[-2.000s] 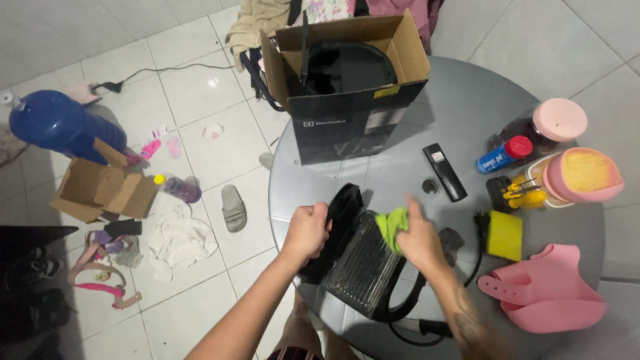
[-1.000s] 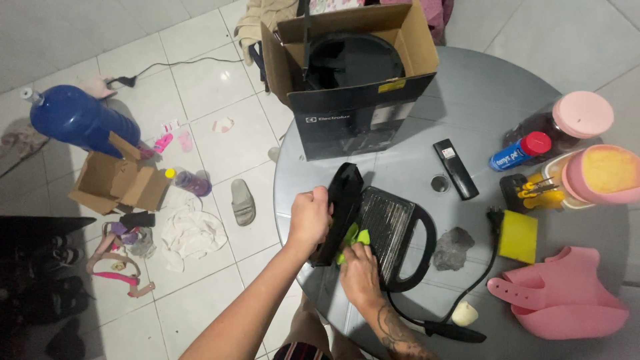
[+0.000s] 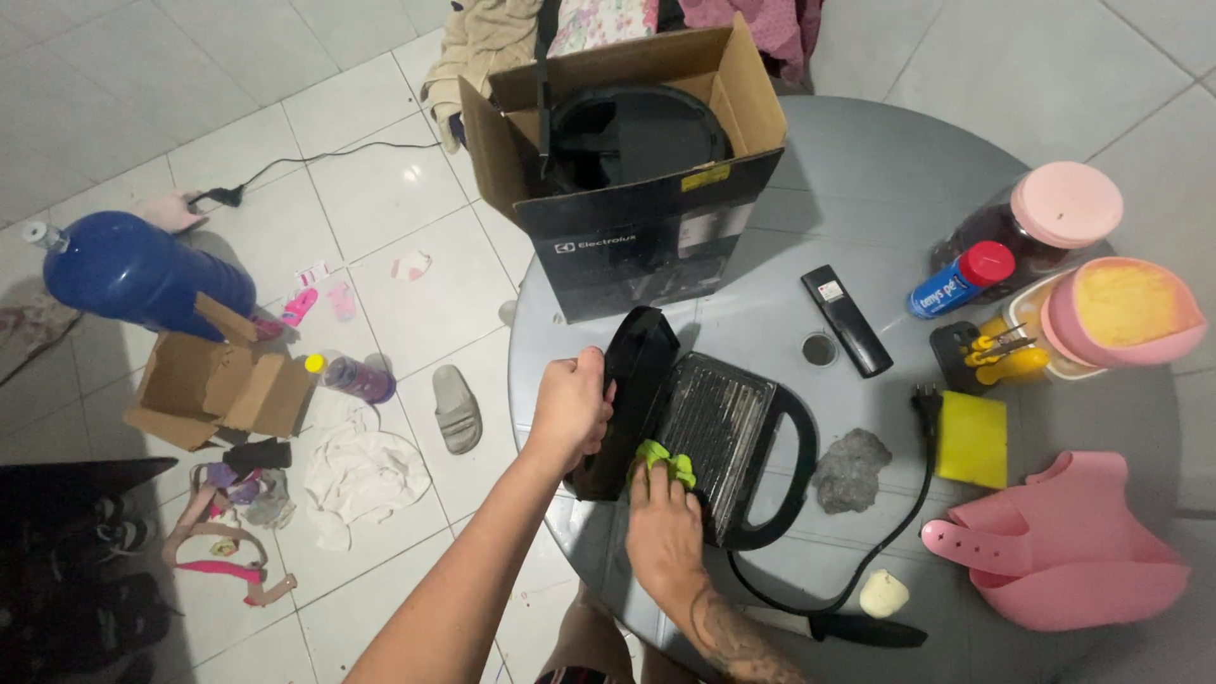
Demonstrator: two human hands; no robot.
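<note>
A black sandwich press lies opened out on the round grey table, its ribbed plate (image 3: 727, 418) facing up and its other half (image 3: 632, 404) tilted up on the left. My left hand (image 3: 570, 404) grips the outer edge of that raised half. Under the fingers of my right hand (image 3: 665, 522) is a bright green cloth (image 3: 668, 463), pressed at the inner side of the ribbed plate, near the hinge. The press's cord runs right to its plug (image 3: 926, 404), beside a yellow-green sponge (image 3: 971, 439). A crumpled grey lump (image 3: 853, 470) lies right of the press handle.
An open Electrolux box (image 3: 646, 256) holding a black appliance stands behind the press. A knife (image 3: 866, 630) lies at the near edge by a pale piece (image 3: 883, 594). Rightward are a remote control (image 3: 845, 321), a pink bib (image 3: 1064, 551), jars and yellow-handled tools (image 3: 1007, 356). A slipper (image 3: 457, 409) is on the floor.
My right hand, pointing above the press with the green cloth at its upper part two seconds ago, has moved down and left to the hinge side. My left hand still holds the raised half.
</note>
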